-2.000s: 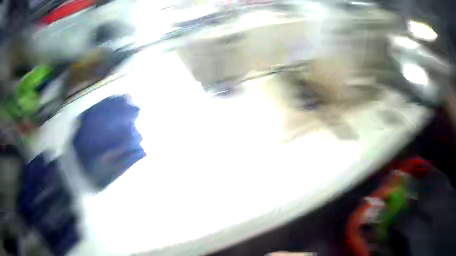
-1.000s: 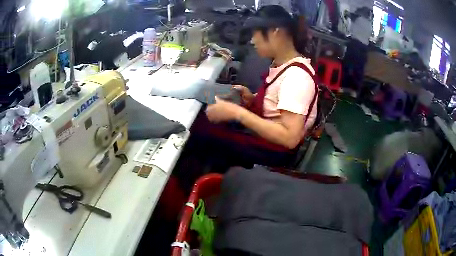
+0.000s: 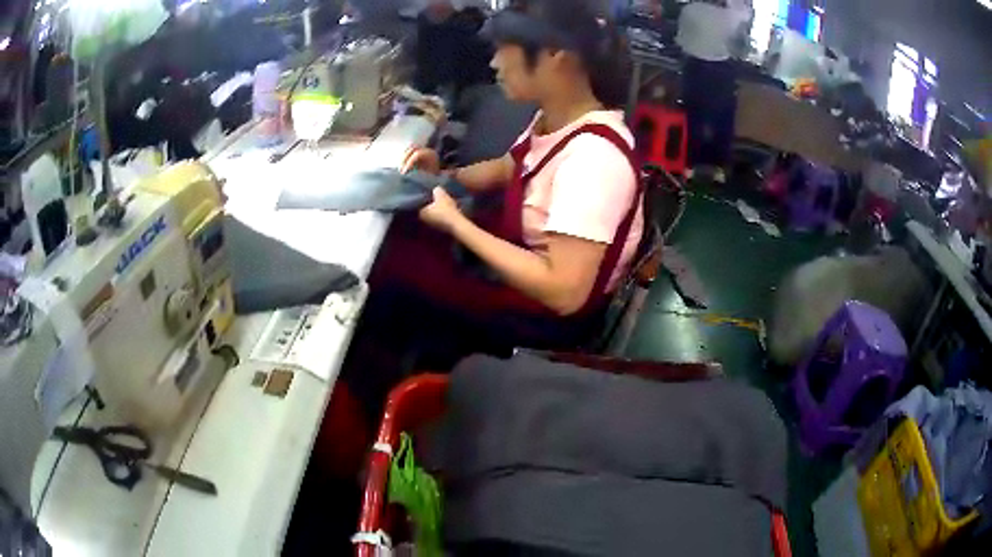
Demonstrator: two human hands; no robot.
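Note:
Neither of my hands is in the picture. Nearest in front of me, a red basket (image 3: 377, 479) at the bottom centre holds thick folded grey bundles (image 3: 620, 452). A green strip (image 3: 414, 490) is tied on its left rim. At the left stands a cream sewing machine (image 3: 152, 294) marked JACK on a white table (image 3: 245, 457). Black-handled scissors (image 3: 118, 453) lie on the machine bed, with their blades pointing right. A grey panel (image 3: 277, 269) lies on the table just beyond the machine.
A person in a red apron (image 3: 582, 207) sits beyond the basket, holding grey cloth (image 3: 364, 192) at the table. Purple stools (image 3: 848, 375), a yellow crate (image 3: 905, 495) and a large pale sack (image 3: 843, 299) stand on the right. A red stool (image 3: 660, 138) stands farther back.
The view has swung from the blurred white table to the basket and neighbour, then slightly farther right. The neighbour's grey cloth has changed shape, and one of their hands has moved towards the table.

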